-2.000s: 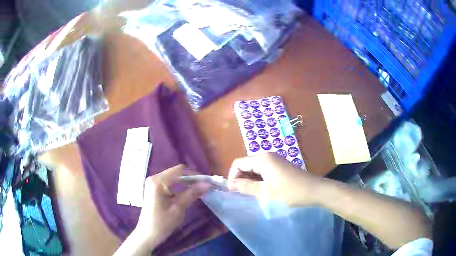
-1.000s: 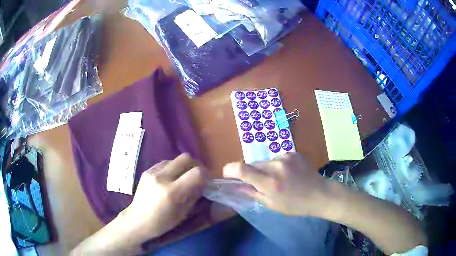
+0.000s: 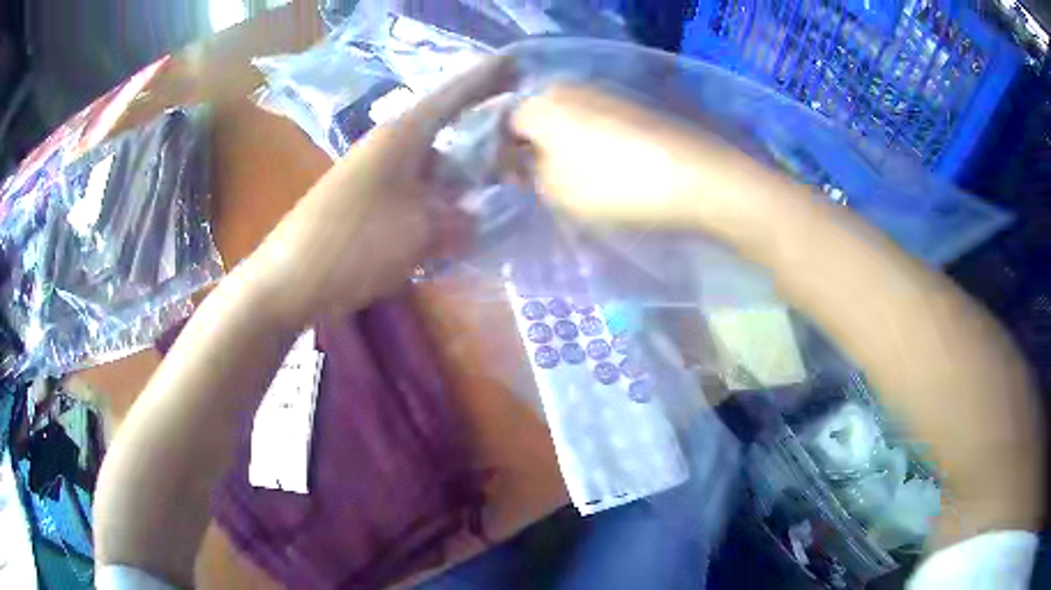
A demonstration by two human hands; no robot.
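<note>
A clear polybag (image 3: 692,104) is raised over the table and spreads to the right, blurred by motion. My left hand (image 3: 421,190) and my right hand (image 3: 576,156) both hold it near its left end, at the upper middle. The folded plum garment (image 3: 386,438) lies on the table at the lower left, partly behind my left forearm. White hang tags (image 3: 288,421) lie on it. The sticker sheet with purple dots (image 3: 617,449) lies right of the garment, its top part seen through the bag.
Bagged garments (image 3: 104,231) lie at the left, and more bags (image 3: 334,75) lie at the back. A yellow pad (image 3: 755,346) is at the right. A blue crate (image 3: 876,69) stands at the back right. A clear box or bag of white items (image 3: 859,461) is at the lower right.
Both hands have moved up and away from the table's near edge, carrying the polybag, which has opened out to the right over the stickers and yellow pad.
</note>
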